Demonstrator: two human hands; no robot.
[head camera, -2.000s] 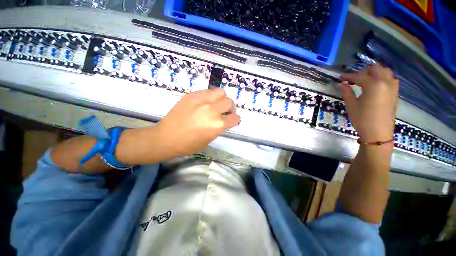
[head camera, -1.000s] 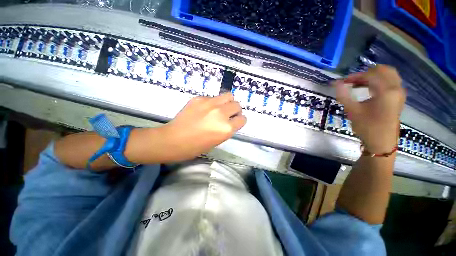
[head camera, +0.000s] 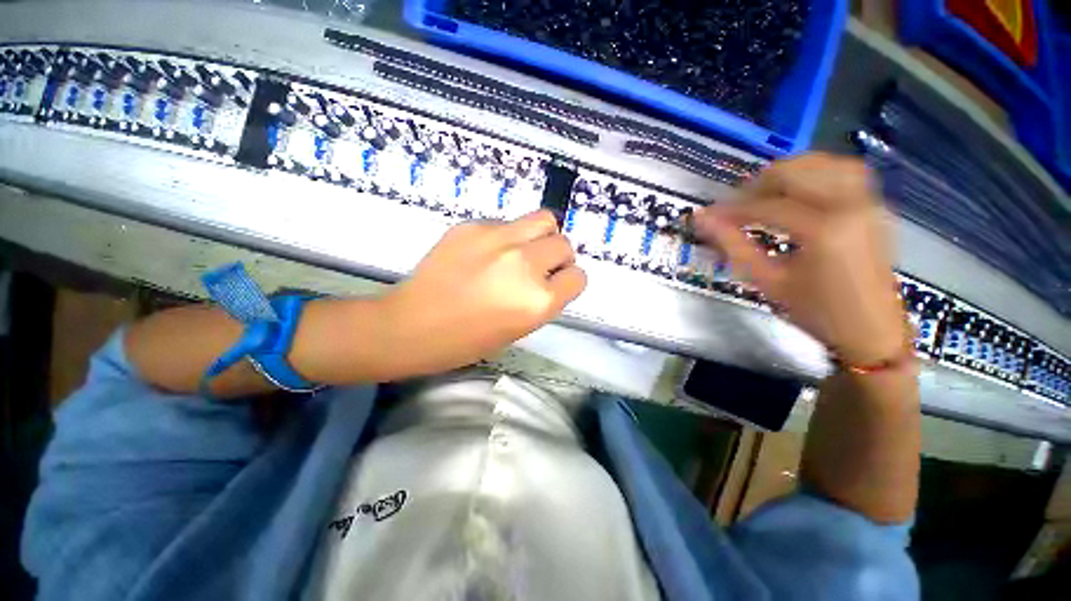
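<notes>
Circuit board panels with blue, black and silver parts lie end to end in a long metal track, with black bands between them. My left hand rests at the track's front edge with curled fingers, just below a black band; its fingertips are partly hidden. My right hand is blurred over the panel right of it, thumb and fingers close together above the boards. Whether either hand holds a part cannot be told. Thin black bumpy strips lie behind the boards.
A blue bin heaped with small black parts stands behind the strips. Long dark parts lie right of it, a second blue bin at the far right. A dark flat object lies at the front edge. Clear plastic is at the upper left.
My right hand has moved left and forward from the strips' right end to over the boards. The panels have shifted right. My left hand has moved slightly right, still curled.
</notes>
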